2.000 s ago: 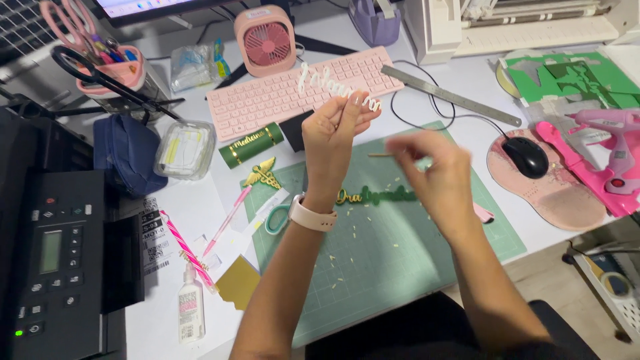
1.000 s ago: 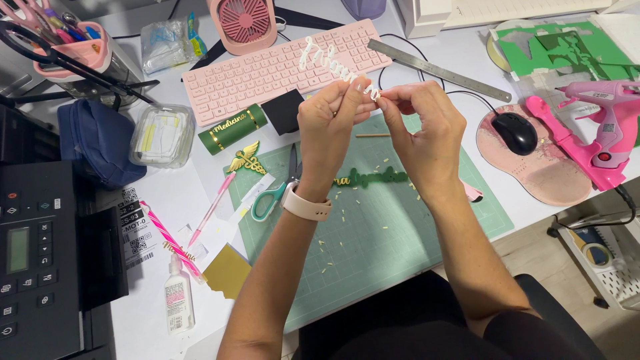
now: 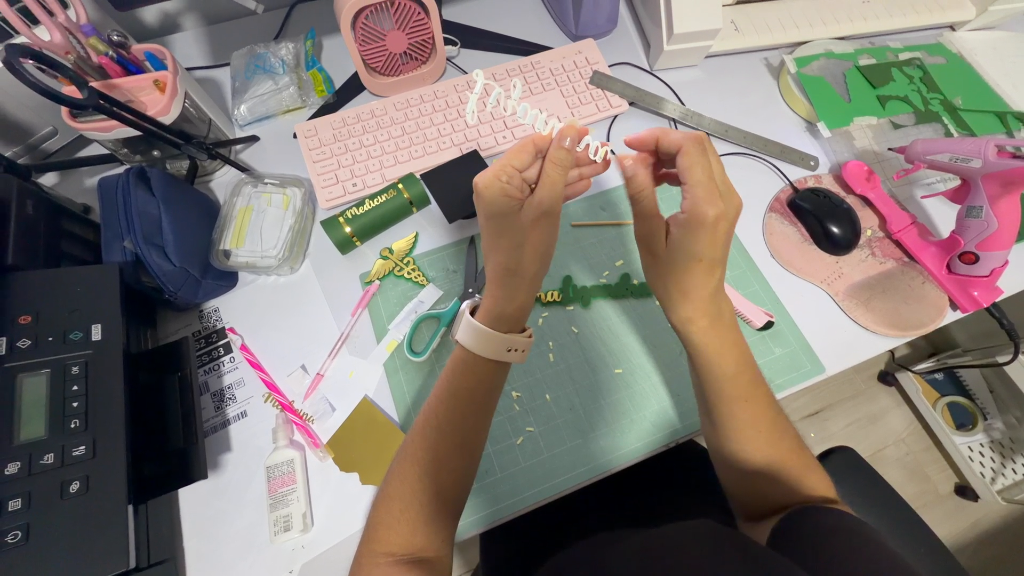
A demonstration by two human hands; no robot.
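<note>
My left hand (image 3: 532, 180) pinches a white script-lettering cutout (image 3: 516, 108) between thumb and fingers, above the pink keyboard. My right hand (image 3: 680, 192) is raised close to the cutout's right end, thumb and index finger near each other; whether something tiny is between them cannot be told. Below, on the green cutting mat (image 3: 592, 416), lies green lettering (image 3: 596, 290) with gold letters at its left, partly hidden by my left wrist. A thin wooden stick (image 3: 600, 223) lies behind it. Small pale bits are scattered over the mat. Teal-handled scissors (image 3: 432, 330) rest beside my left wrist.
A pink keyboard (image 3: 344, 160), small fan (image 3: 396, 40) and steel ruler (image 3: 704, 120) lie beyond my hands. At right are a black mouse (image 3: 824, 220) and pink hot glue gun (image 3: 972, 208). A white glue bottle (image 3: 286, 488), gold caduceus cutout (image 3: 396, 260) and black printer (image 3: 64, 400) are at left.
Two seconds ago my right hand was lower and apart from the cutout; one second ago it was at its right end. It is now slightly away from it. My left hand keeps its hold.
</note>
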